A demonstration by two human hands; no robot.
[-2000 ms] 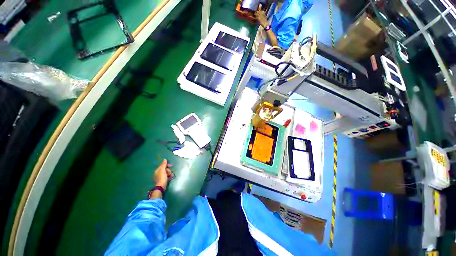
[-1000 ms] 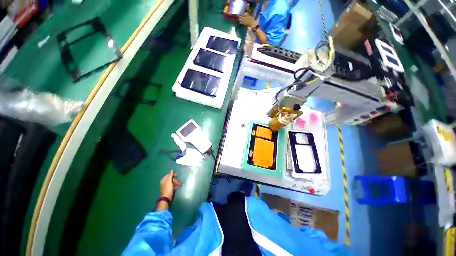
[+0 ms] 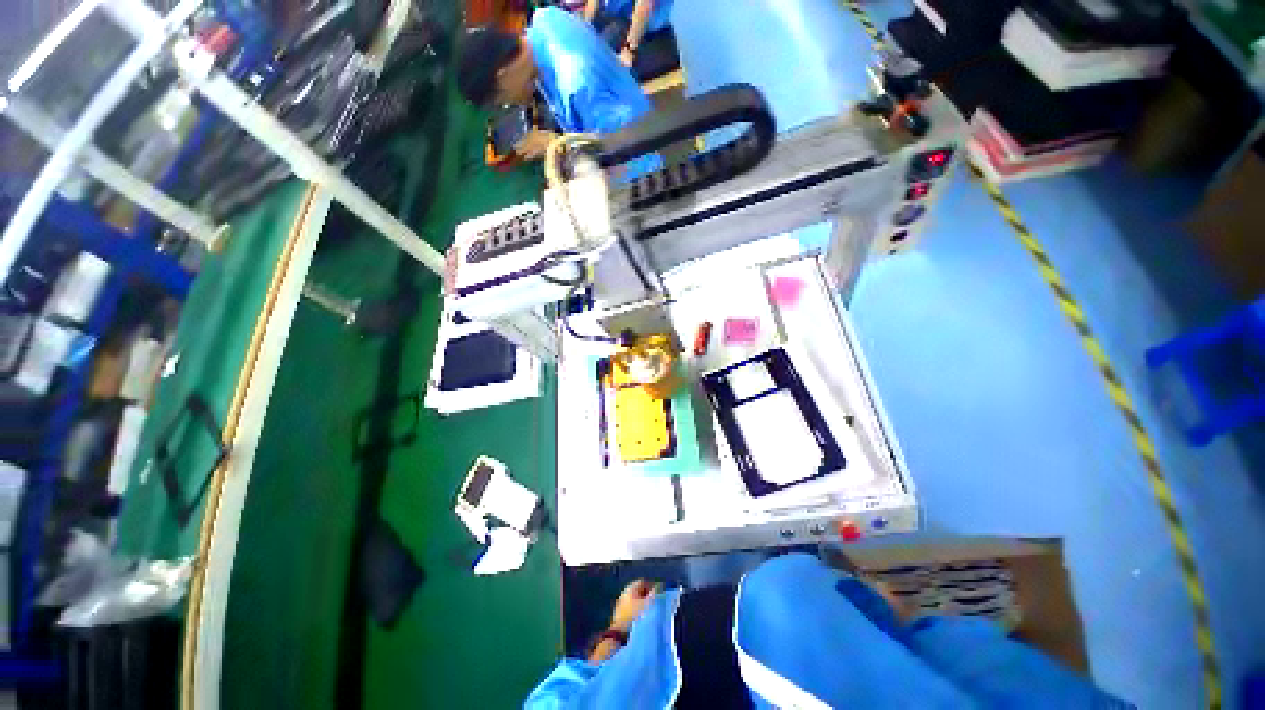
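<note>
The gantry machine's brass-coloured head (image 3: 647, 364) is over the upper part of the green fixture plate (image 3: 670, 447), which holds a black frame around an orange rectangle (image 3: 642, 423). Right of it, a black two-window frame (image 3: 774, 422) lies on a white plate. My left hand (image 3: 635, 605) is low in front of the machine's front edge, small and partly blurred, touching no part that I can see; its finger state is unclear. My right hand is not in view; only the blue sleeve shows at the bottom.
A small white device (image 3: 497, 497) lies on the green bench, with a white tray (image 3: 486, 395) of dark panels behind. Pink pads (image 3: 741, 332) lie on the machine bed. A carton (image 3: 1027, 576) is at lower right. A blue stool (image 3: 1221, 372) stands on the floor. A co-worker (image 3: 576, 70) sits behind the machine.
The view has swung right toward the machine. My left hand has moved from above the green bench to near the machine's front edge. The brass-coloured head has shifted over the orange rectangle.
</note>
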